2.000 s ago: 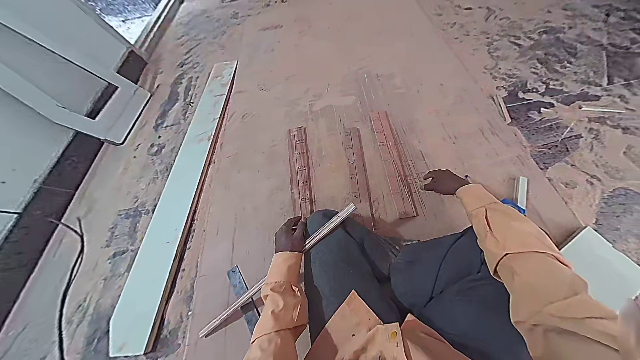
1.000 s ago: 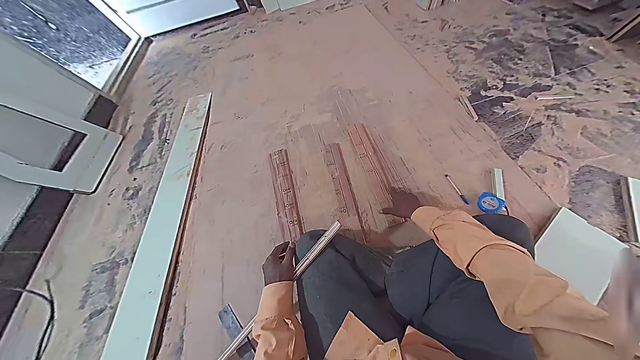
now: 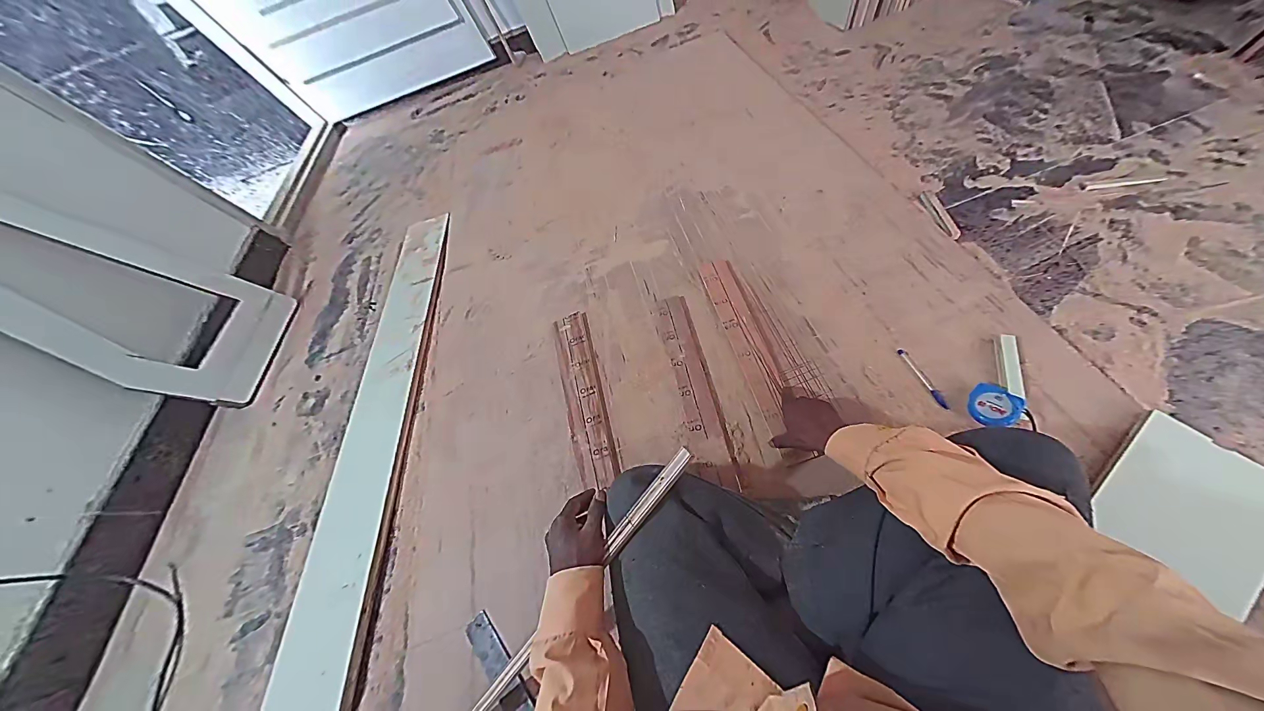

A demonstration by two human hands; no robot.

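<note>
My left hand (image 3: 576,533) is at the near end of the left printed strip (image 3: 585,400); whether its fingers grip the strip cannot be told. A thin pale strip (image 3: 647,502) lies slanted across my left thigh, beside that hand and under the forearm. My right hand (image 3: 812,419) reaches down to the near end of the reddish strip (image 3: 739,321), fingers spread on or just over it. Between the hands lies another printed strip (image 3: 691,380). A metal ruler or square blade (image 3: 489,647) is partly hidden by the pale strip and my left sleeve.
A long white board (image 3: 370,434) lies on the left. At right are a blue tape measure (image 3: 995,405), a pen (image 3: 923,379), a short pale piece (image 3: 1010,365) and a white panel (image 3: 1185,509). A looped cable (image 3: 176,602) is at lower left, a white door (image 3: 365,49) at the back.
My right hand has moved left from beside the reddish strip to its near end. My left hand stays at the left strip. The view has shifted, showing more floor ahead.
</note>
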